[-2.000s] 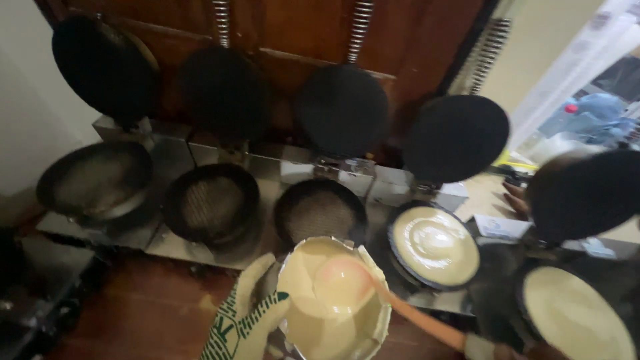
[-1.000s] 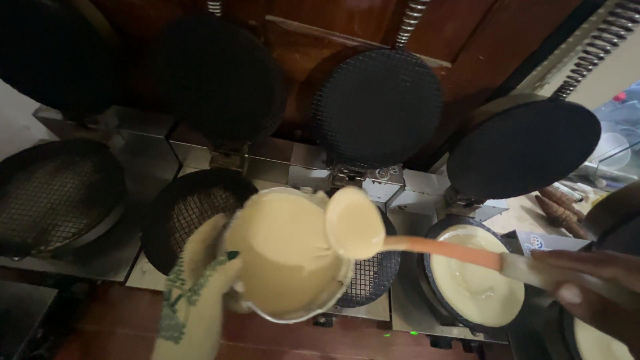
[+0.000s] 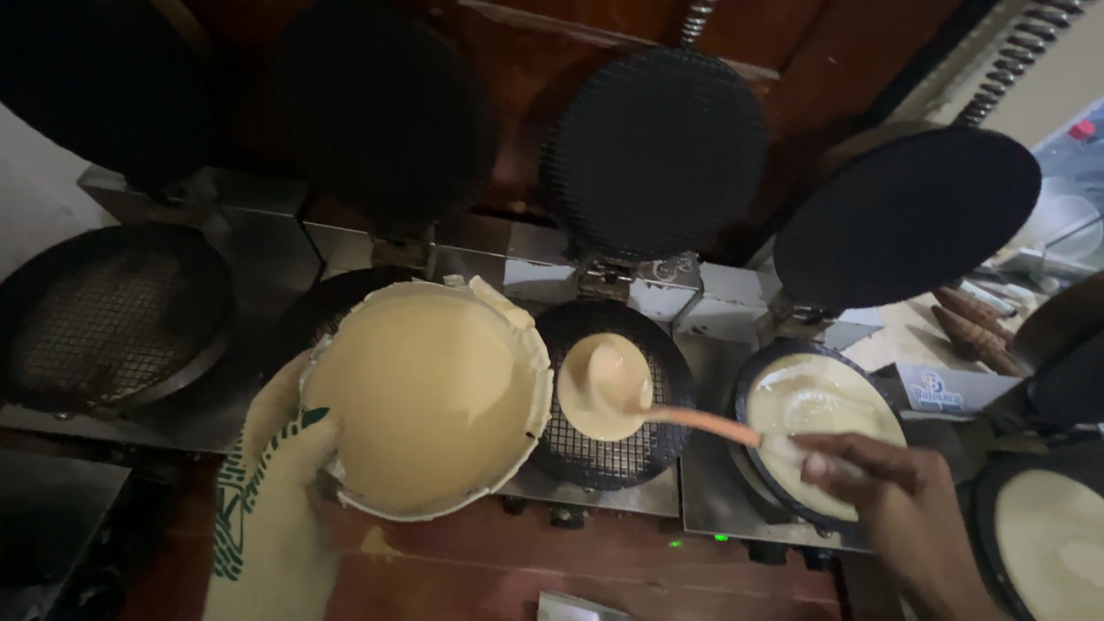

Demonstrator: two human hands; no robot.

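My left hand (image 3: 289, 466), in a cream cloth glove with green print, grips the left side of a batter-crusted bowl (image 3: 431, 401) that holds smooth pale batter. Between the fingers of my bare right hand (image 3: 862, 483) is the pale handle end of an orange ladle (image 3: 703, 423). The ladle's head lies in a round pool of batter (image 3: 595, 392) on the gridded lower plate of a waffle cone iron (image 3: 617, 457). That iron's black upper plate (image 3: 655, 155) stands raised behind it. Right of it, batter covers most of another lower plate (image 3: 819, 414), close behind my right hand.
Batter also lies on the iron at the lower right (image 3: 1056, 539). At the far left a gridded lower plate (image 3: 121, 315) is bare, its lid up. Raised lids (image 3: 910, 216) and springs line the back. Brown rolled cones (image 3: 975, 332) lie beside a printed box (image 3: 949, 388) at right.
The ladle, held over the bowl's right edge a second ago, has moved right onto the third iron. Batter now lies on that plate, which was bare two seconds ago. The bowl has shifted left relative to that iron.
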